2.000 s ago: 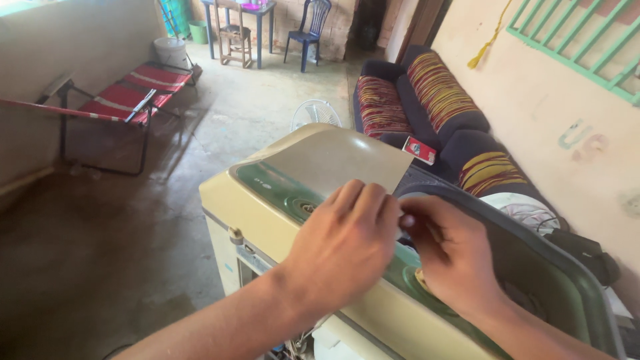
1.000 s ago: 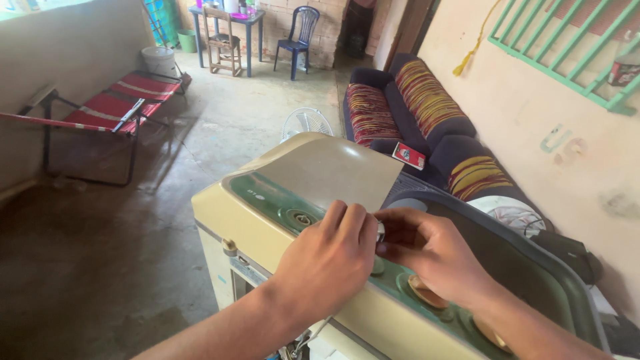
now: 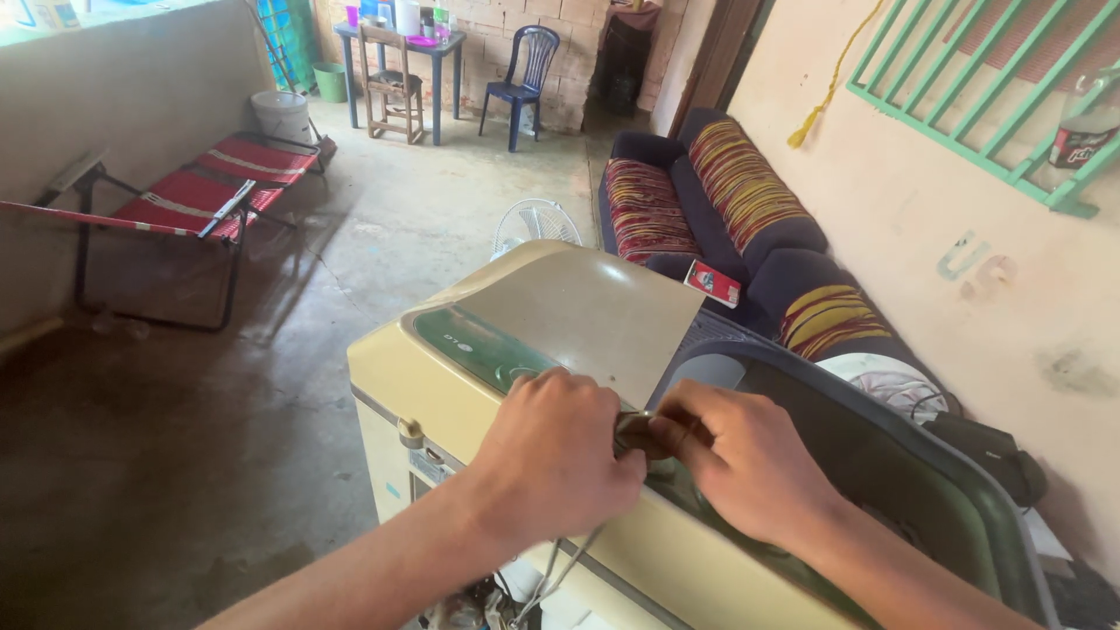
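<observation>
A cream LG washing machine (image 3: 560, 306) with a green control panel (image 3: 464, 341) stands before me, its open tub (image 3: 910, 455) at the right. Above the panel, both hands meet at a small dark round part (image 3: 637, 429), which looks like a knob but is largely covered by fingers. My left hand (image 3: 556, 451) has its fingers curled on one side of the part. With thumb and fingertips, my right hand (image 3: 735, 455) pinches the other side. Thin wires (image 3: 560, 569) hang below my left hand at the machine's side.
Beyond the machine are a white fan (image 3: 534, 223) and a dark sofa (image 3: 713, 192) with striped covers. A red folding cot (image 3: 192, 192) stands by the left wall. At the back are a table (image 3: 429, 48) and a blue plastic chair (image 3: 521, 79). A green window grille (image 3: 980, 96) is at the right.
Both hands have moved closer along the panel toward the machine's near side. The panel's dials that showed between and beside the hands earlier are now mostly covered.
</observation>
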